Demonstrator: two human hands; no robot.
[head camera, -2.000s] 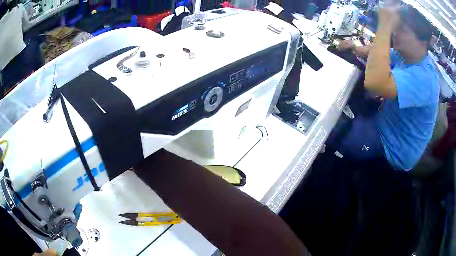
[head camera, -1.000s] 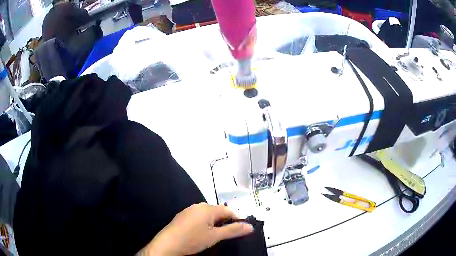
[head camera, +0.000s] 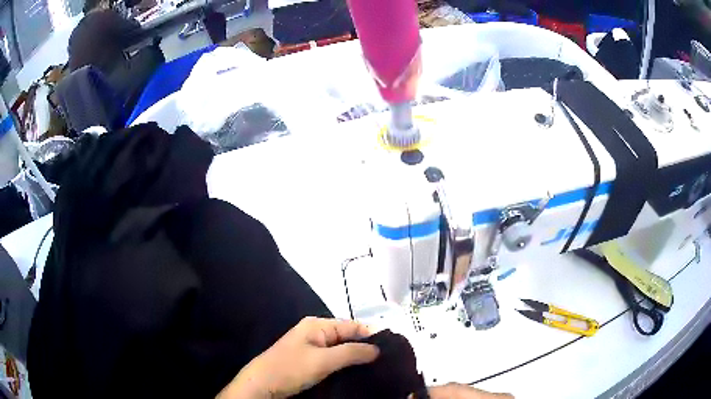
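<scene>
The black garment (head camera: 179, 273) lies as a large soft heap left of the needle, its narrow end running to the front of the machine. My left hand (head camera: 312, 357) pinches that end between thumb and fingers, in front of the presser foot (head camera: 427, 294). My right hand (head camera: 468, 392) is mostly cut off by the bottom edge; its fingertips grip the garment's right edge. The white sewing machine (head camera: 499, 148) stands behind, with a grey attachment (head camera: 481, 305) right of the needle. The fabric is not under the presser foot.
Yellow-handled snips (head camera: 560, 317) lie right of the needle. Black-handled shears (head camera: 645, 316) lie farther right, partly under a yellow-green strip (head camera: 639, 277). A pink cone (head camera: 387, 47) rises above the head. A plastic-lined white bin (head camera: 312, 74) is behind. A dark-clothed person (head camera: 109, 54) is at back left.
The view has swung left from the control panel to the needle area. Since the second frame, my left hand has gathered up the fabric end and my right hand has come in at the bottom.
</scene>
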